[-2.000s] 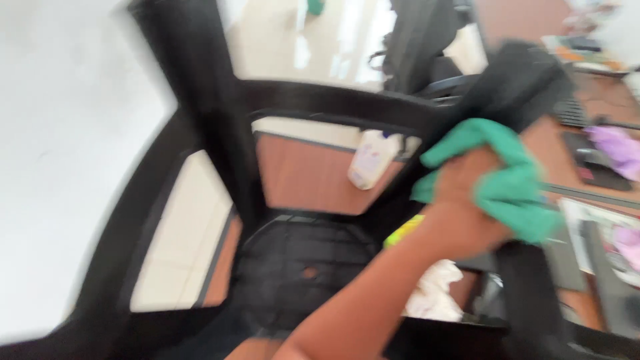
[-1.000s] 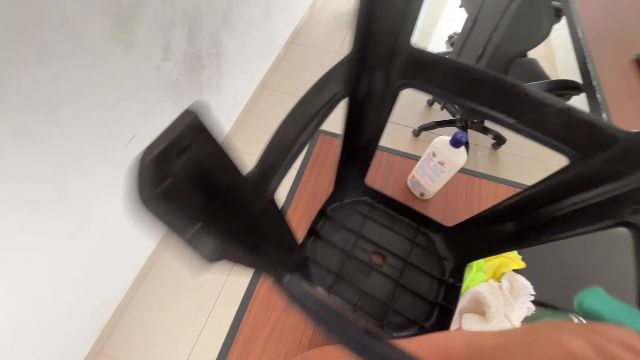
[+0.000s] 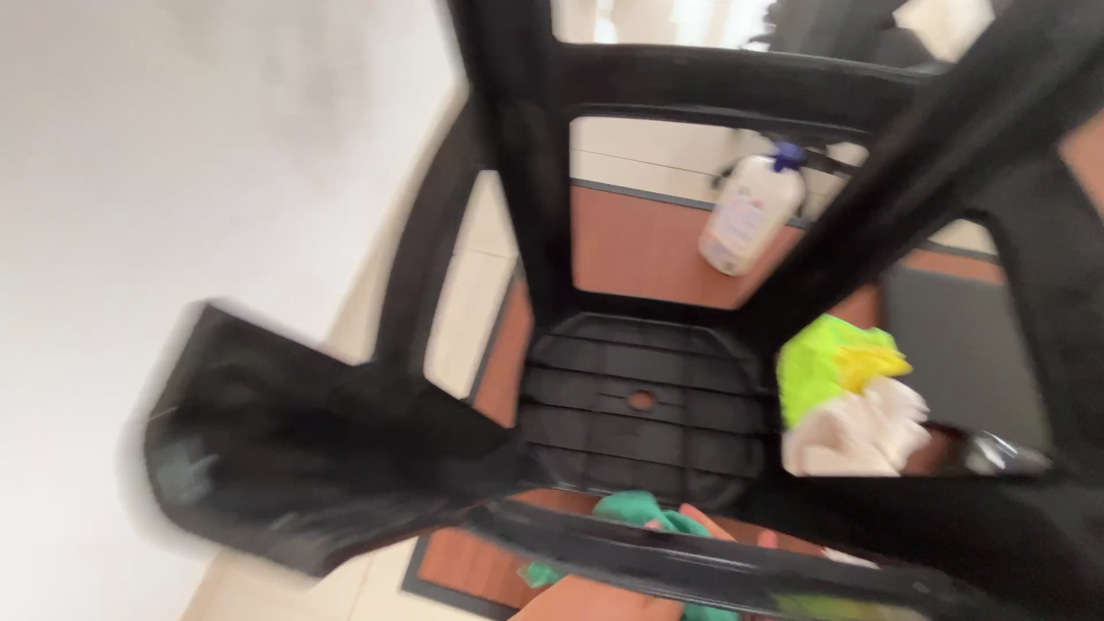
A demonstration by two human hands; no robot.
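Observation:
A black plastic stool [image 3: 642, 405], upside down with its legs toward the camera, fills the middle of the view. At the lower edge one hand [image 3: 604, 599], seemingly my right hand, holds a green cloth [image 3: 638, 509] against the near crossbar [image 3: 604, 543] of the stool, partly hidden behind it. Fingertips [image 3: 703, 522] show beyond the bar; whose hand they belong to I cannot tell. My left hand cannot be made out with certainty.
A white bottle with a blue cap [image 3: 750, 211] lies or stands beyond the stool on a brown wooden surface [image 3: 630, 250]. Green, yellow and white cloths [image 3: 854, 397] lie at right. A white wall [image 3: 172, 172] is at left.
The green cloth and the hand with it have moved from the upper right leg of the stool to the near crossbar. The view has shifted a good deal.

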